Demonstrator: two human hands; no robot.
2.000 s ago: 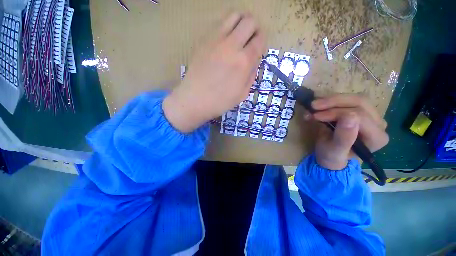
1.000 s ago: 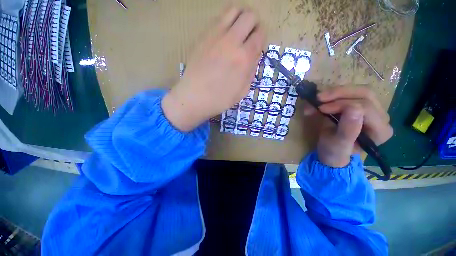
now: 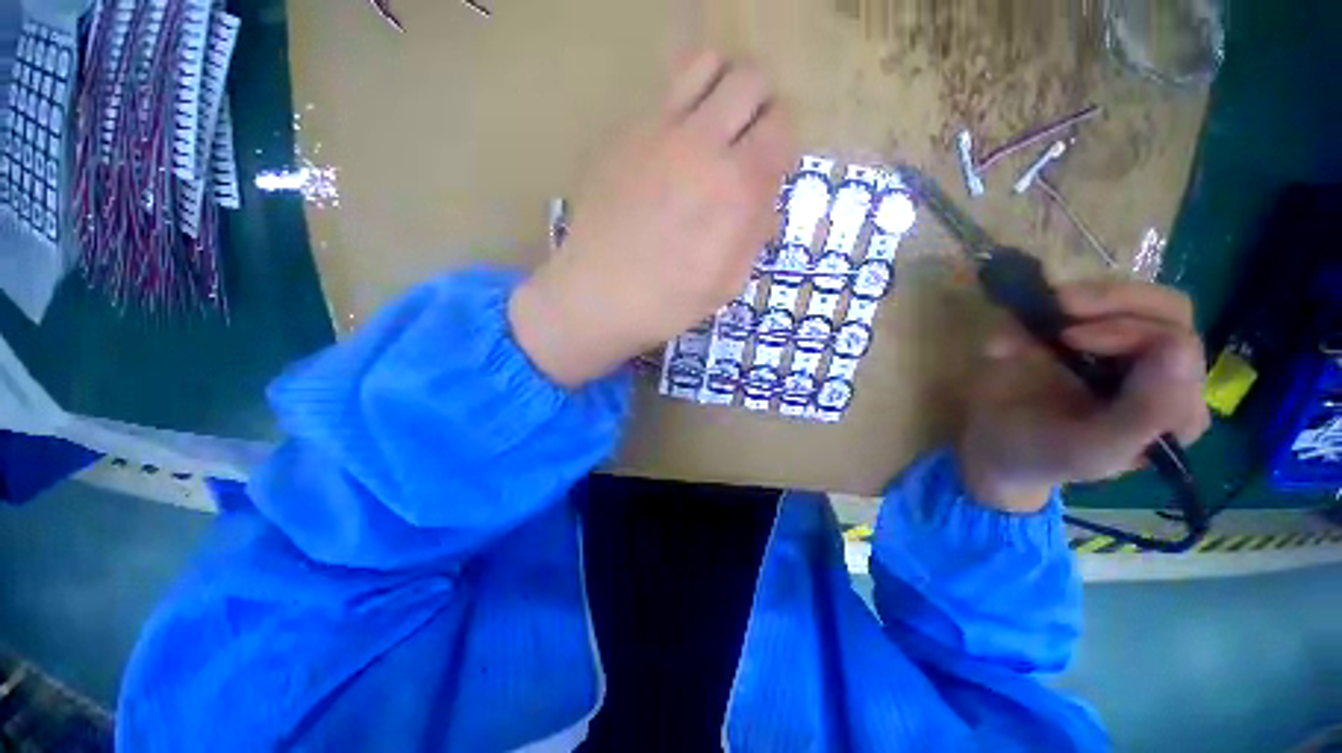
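Observation:
A panel of round boards (image 3: 795, 331), white with dark rings, lies flat on the tan mat. My left hand (image 3: 662, 221) lies over the panel's left part, fingers bent; its fingertips are hidden, so I cannot tell what they hold. My right hand (image 3: 1096, 390), a little blurred, holds the black handle of the soldering iron (image 3: 1030, 294). The iron's tip is near the panel's upper right corner; I cannot tell if it touches.
Wired strips with red and dark wires (image 3: 155, 147) and an unwired panel (image 3: 37, 125) lie at the left. Loose T-shaped wired pieces (image 3: 971, 162) lie at the upper right, near a silvery coil (image 3: 1163, 37). A blue bin (image 3: 1310, 427) stands at the right.
The soldering iron in my right hand has moved right, its tip going from beside my left fingers to the panel's upper right corner. My left hand stays over the panel.

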